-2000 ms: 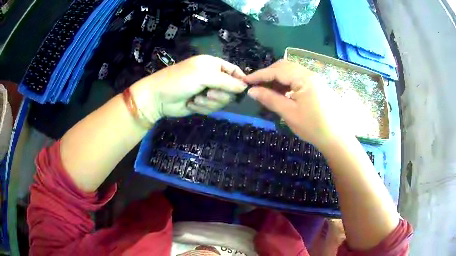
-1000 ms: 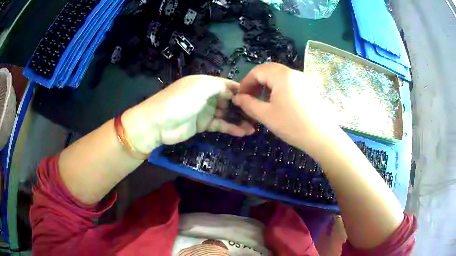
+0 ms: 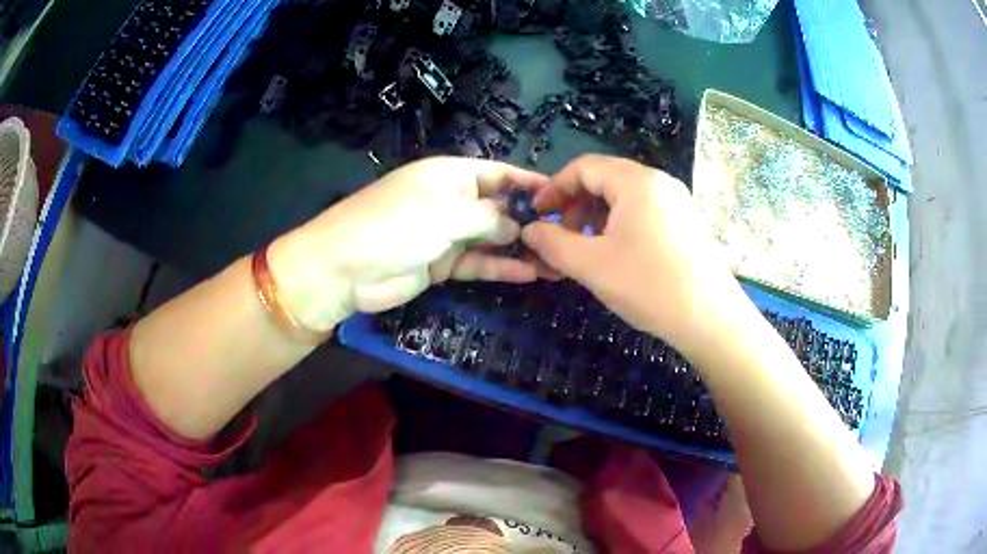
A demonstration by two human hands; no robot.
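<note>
My left hand (image 3: 433, 233) and my right hand (image 3: 622, 233) meet in front of me, both bare. Between their fingertips is a small black part (image 3: 522, 206). My left fingers hold it from the left, and my right thumb and forefinger grip at its right side. Its details are mostly hidden by the fingers. Below the hands lies a blue corrugated sheet (image 3: 433, 374) with rows of black assembled units (image 3: 606, 373) on it. My hands and right forearm cover part of the rows.
Loose black parts (image 3: 487, 108) are piled behind my hands. A shallow box (image 3: 795, 206) of glittering pieces is at the right. Loaded blue sheets (image 3: 173, 103) are stacked at the left, blue sheets (image 3: 850, 81) at the far right. A clear bag (image 3: 714, 16) and basket (image 3: 15, 206) sit at the edges.
The view has shifted, so the table things appear farther right or higher. My left fingers opened around the black part one second ago and are now closer around it; both hands remain together.
</note>
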